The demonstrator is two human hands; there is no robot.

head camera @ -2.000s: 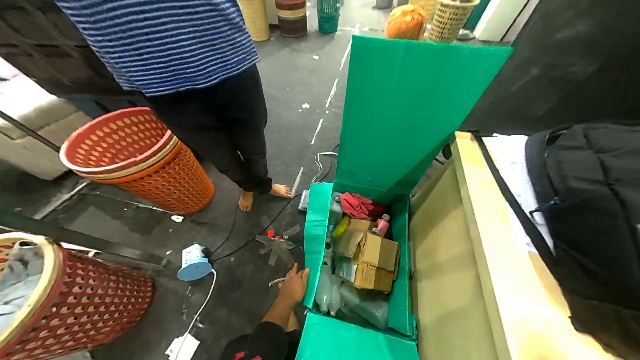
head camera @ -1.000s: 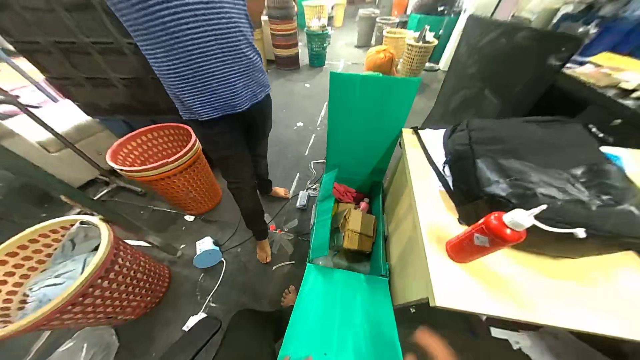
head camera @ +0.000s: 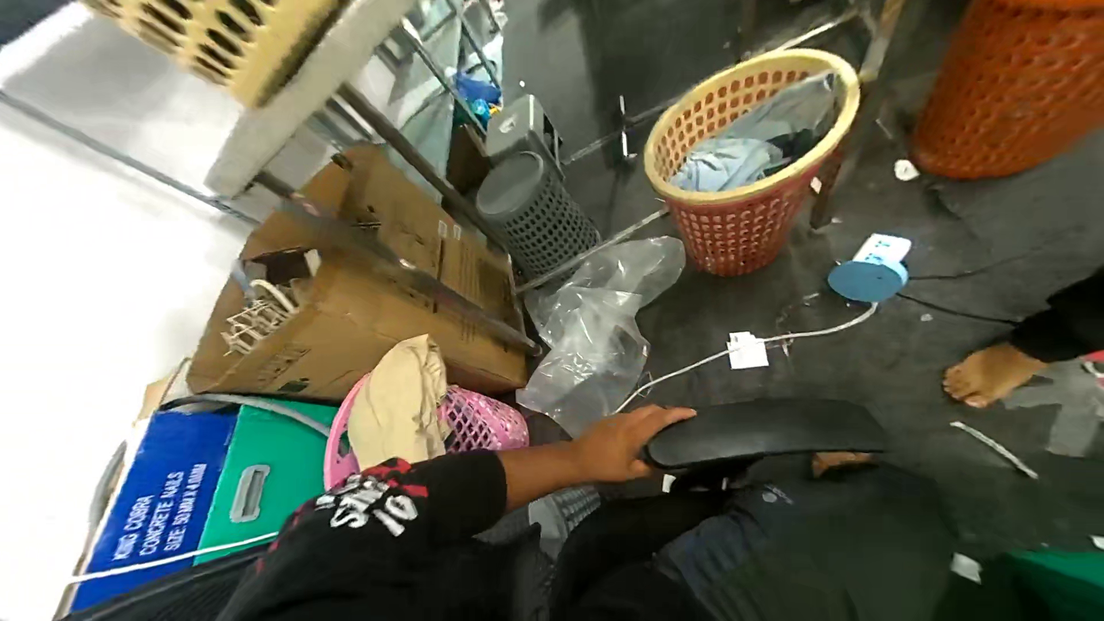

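Note:
My left hand (head camera: 623, 444) rests at the left end of a black padded armrest (head camera: 763, 429), with the thumb and fingers around its edge. A black sleeve with red and white print covers that arm. My legs in dark trousers (head camera: 828, 526) are below and beside the armrest. My right hand is outside the view. Left of my forearm, a beige cloth (head camera: 401, 405) hangs over a pink plastic basket (head camera: 483, 420). A clear plastic bag (head camera: 591, 345) lies on the floor just beyond my left hand.
A large cardboard box (head camera: 414, 293) and a grey basket (head camera: 539, 211) stand at left. Ahead are a red basket with cloth (head camera: 733, 228), an orange basket (head camera: 1009, 95) and a blue round device (head camera: 867, 280) with cables. Another person's bare foot (head camera: 992, 375) is at right.
The view has swung far to the left. The open green box, black backpack and red bottle have left view, save for a green edge at lower right. My left hand is now on the armrest.

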